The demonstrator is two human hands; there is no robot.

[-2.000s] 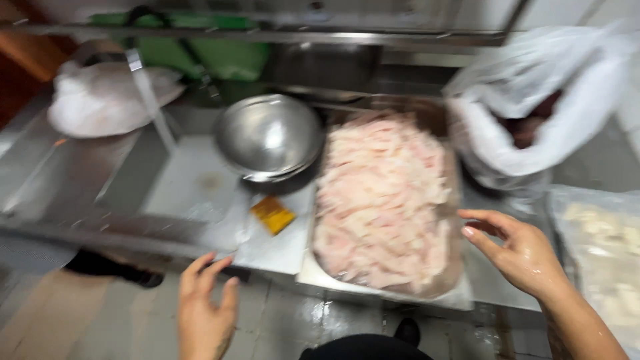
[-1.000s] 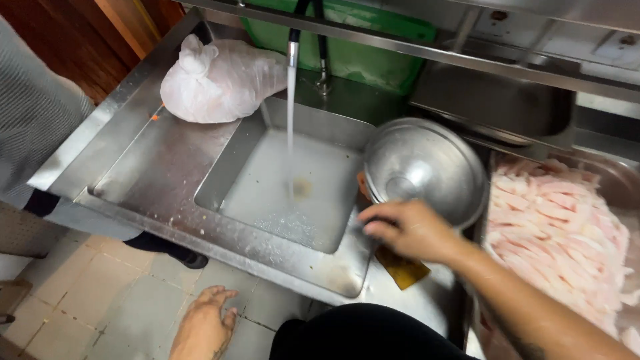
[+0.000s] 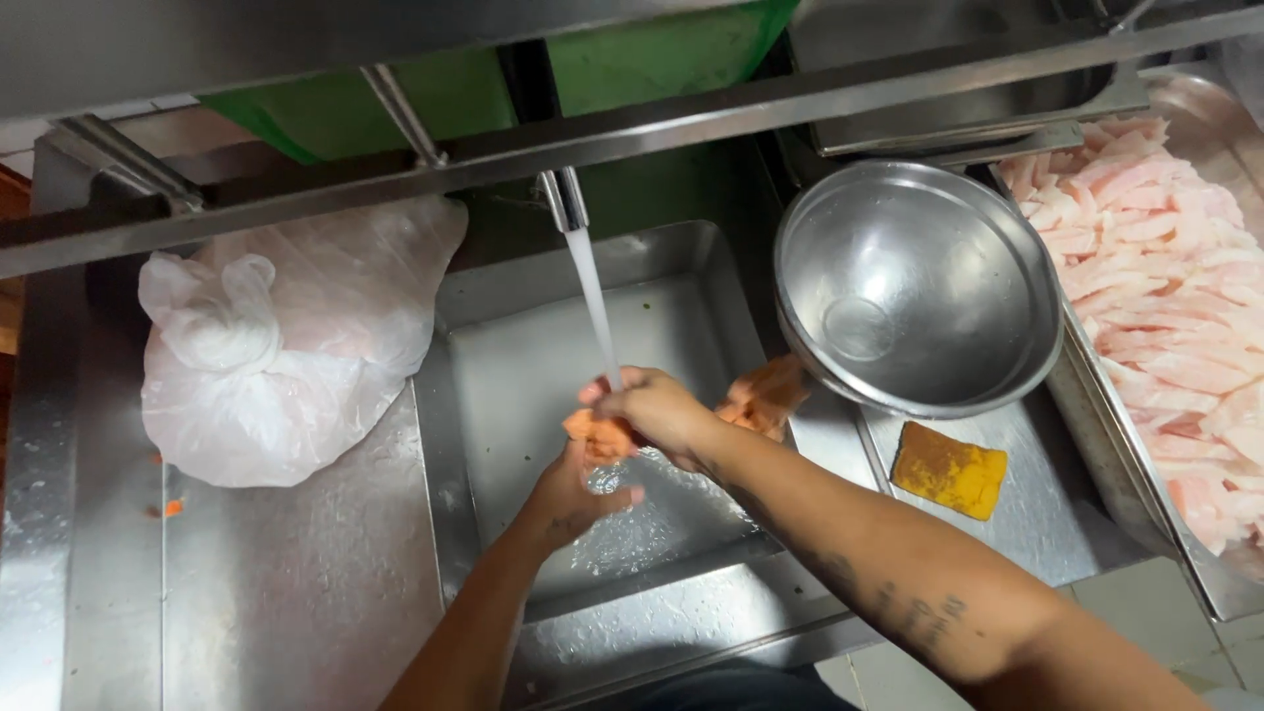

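Water runs from the metal faucet (image 3: 566,200) onto my right hand (image 3: 657,410), which grips an orange cloth (image 3: 600,436) over the stainless steel sink basin (image 3: 523,346). The cloth looks crumpled, and a blurred orange part of it seems to trail to the right behind my wrist. My left hand (image 3: 578,499) is just below, its fingertips at the cloth's lower left and its thumb spread apart; whether it grips the cloth is unclear. Cloudy water lies in the basin, splashing under my hands.
A knotted white plastic bag (image 3: 296,346) lies left of the basin. To the right are a steel bowl (image 3: 918,286), a yellow sponge (image 3: 950,471) with a brown face, and a metal tray (image 3: 1136,494) of pale meat strips. A steel rail (image 3: 671,128) crosses above the faucet.
Both hands have come together under the faucet's stream. The right hand was beside the bowl a second ago and now holds the orange cloth. The view has shifted toward the sink.
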